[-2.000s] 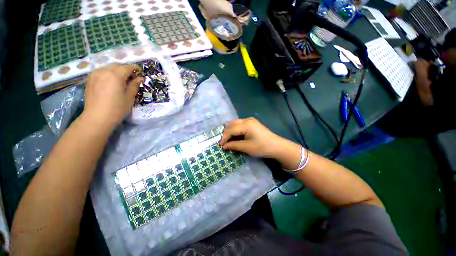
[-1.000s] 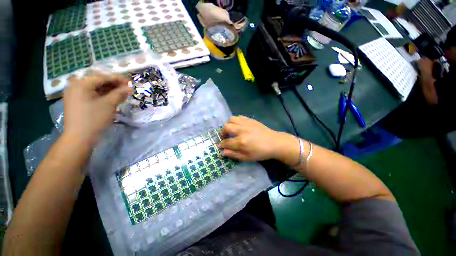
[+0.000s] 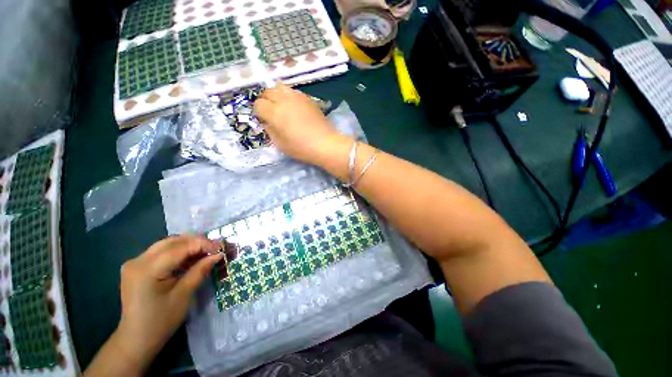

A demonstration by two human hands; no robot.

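Observation:
The green PCB panel (image 3: 295, 250) lies on bubble wrap (image 3: 309, 305) in front of me, with bright silvery shields along its upper rows. My left hand (image 3: 173, 276) is at the panel's left edge, thumb and fingertips close together; whether a shield is between them cannot be told. My right hand (image 3: 295, 121) reaches into the open clear bag of shields (image 3: 247, 121) beyond the panel. Its fingertips are at the shiny heap and partly hidden; I cannot tell if they hold a piece.
White slabs with brown spots (image 3: 214, 15) hold green panels at the back left; another (image 3: 59, 294) stands at the left edge. Beyond are a tape roll (image 3: 368, 37), a yellow handle (image 3: 405, 77) and a black box (image 3: 471, 66) with cables. Blue-handled pliers (image 3: 581, 154) lie right.
My left hand has moved from the bag down to the panel's left edge. My right hand has left the panel's upper right and reached into the bag. The view has shifted left.

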